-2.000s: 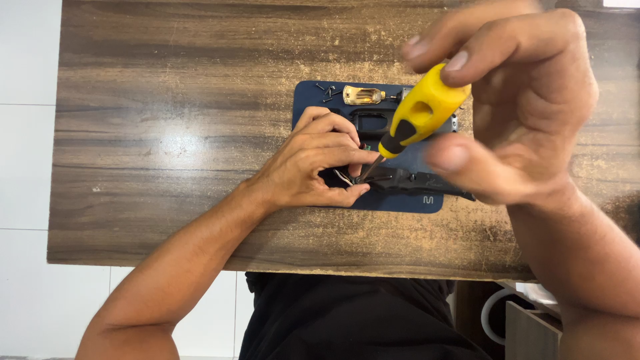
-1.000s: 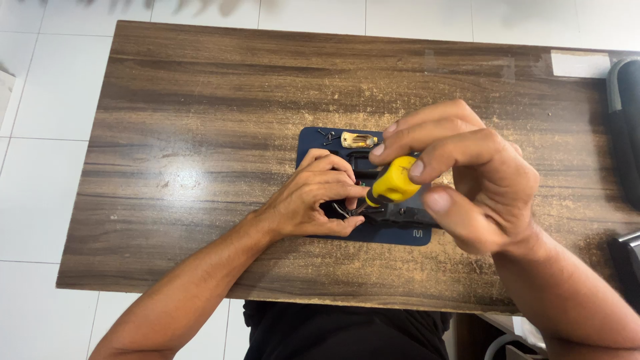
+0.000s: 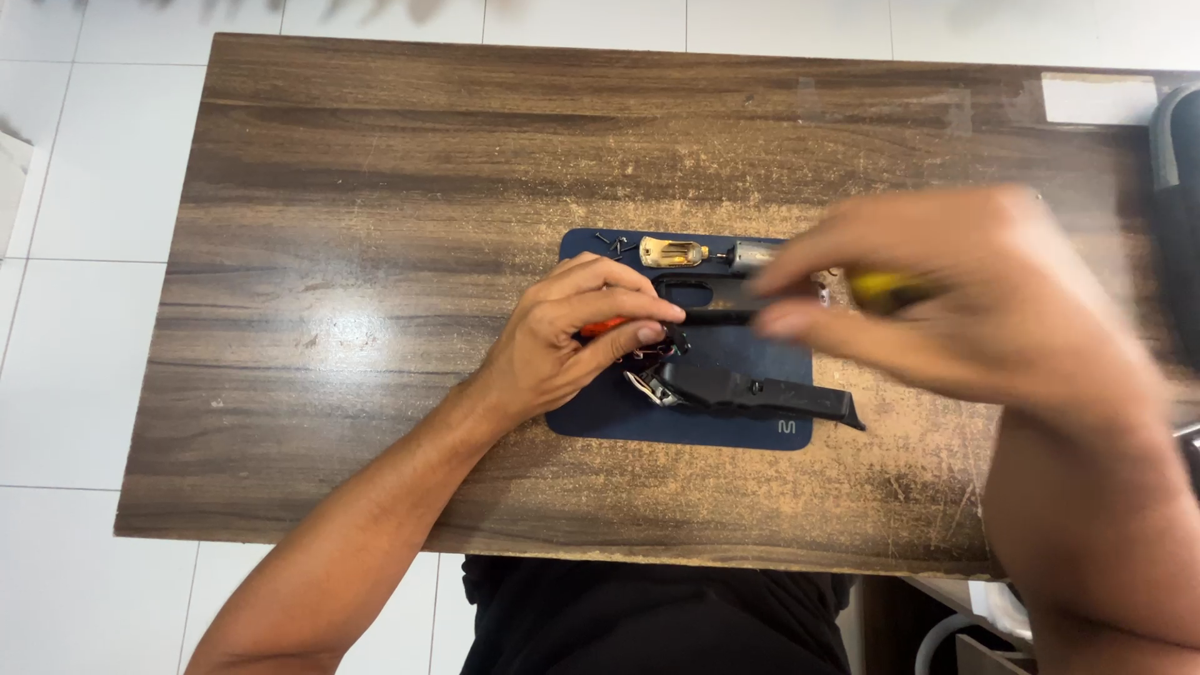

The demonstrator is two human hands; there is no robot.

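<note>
My left hand (image 3: 591, 328) holds a small part with an orange-red piece (image 3: 602, 326), thin wires and black bits between thumb and fingers. Blurred by motion, my right hand (image 3: 937, 291) has a yellow-handled screwdriver (image 3: 886, 289) tucked in its palm; its thumb and forefinger reach toward the mat. Below my left hand, a black plastic housing (image 3: 750, 389) lies on the dark blue mat (image 3: 581, 427), with white wires (image 3: 645, 386) at its left end. Another black housing part (image 3: 722, 292) lies above it, partly hidden by my right hand.
At the mat's top lie loose screws (image 3: 614, 246), a gold-coloured metal part (image 3: 671, 251) and a silver cylinder (image 3: 753, 255), probably a motor. A dark case (image 3: 1177, 206) stands at the right edge of the worn wooden table (image 3: 375, 234). A white sheet (image 3: 1099, 98) lies at the back right.
My right hand has moved right, and the screwdriver now lies back in its palm. My left hand has moved up and left off the lower black housing, now holding the wired part.
</note>
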